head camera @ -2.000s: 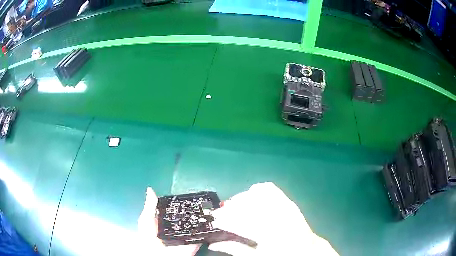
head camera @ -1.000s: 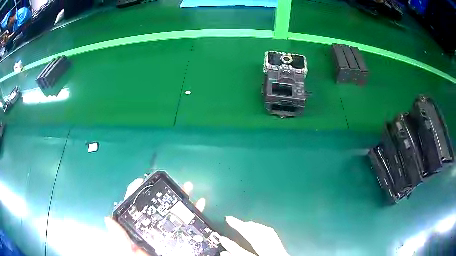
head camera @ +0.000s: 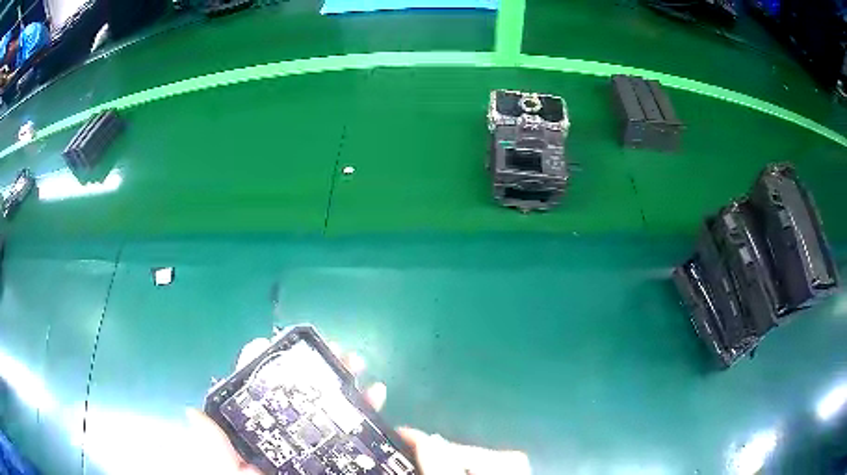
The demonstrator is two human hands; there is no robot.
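A black housing with a speckled circuit board [head camera: 302, 417] is held low in the picture, tilted, its lower end cut off by the bottom edge. My left hand [head camera: 223, 441] is around it, with fingertips showing at its upper left and right edges; the hand is overexposed. My right hand [head camera: 469, 456] is at the lower right corner of the housing, fingers against its edge; much of it is cut off or washed out by glare.
An opened trail camera unit [head camera: 527, 153] stands beyond the housing. Black blocks [head camera: 645, 113] are behind it to the right, and more blocks [head camera: 93, 141] at far left. Several black housings [head camera: 757, 264] lean together at right. A small white square [head camera: 163, 276] lies at left.
The housing has turned from nearly level to slanted and shows more of its board. My right hand has moved away from over the board to its lower right edge. The view has shifted.
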